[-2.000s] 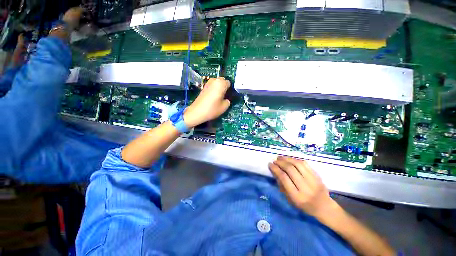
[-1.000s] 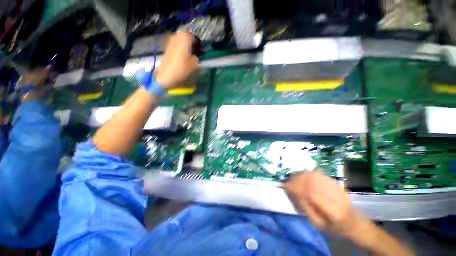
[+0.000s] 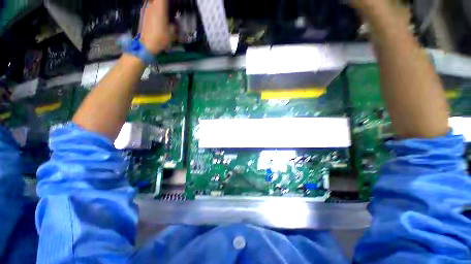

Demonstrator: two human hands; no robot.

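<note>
A green printed circuit board (image 3: 232, 178) lies in front of me, with a long white-silver bar (image 3: 273, 133) across it and a finned heat sink (image 3: 292, 59) with a yellow strip (image 3: 293, 94) at its far side. My left hand (image 3: 156, 28), with a light blue wrist strap (image 3: 137, 49), reaches past the board's far edge toward the dark bins; its fingers are cut off by the top edge. My right hand (image 3: 379, 7) reaches to the far side at the upper right, blurred and mostly cut off. What either hand holds cannot be seen.
A metal rail (image 3: 248, 212) runs along the near side. Neighbouring boards lie left and right. A perforated white strip (image 3: 213, 26) hangs at the top centre. Dark bins (image 3: 103, 18) stand behind the far rail. Another person's blue sleeve (image 3: 13, 191) is at the left edge.
My right hand has left the near rail and reached far forward at the right. My left hand has moved from over the boards to the bins behind them. The view has shifted.
</note>
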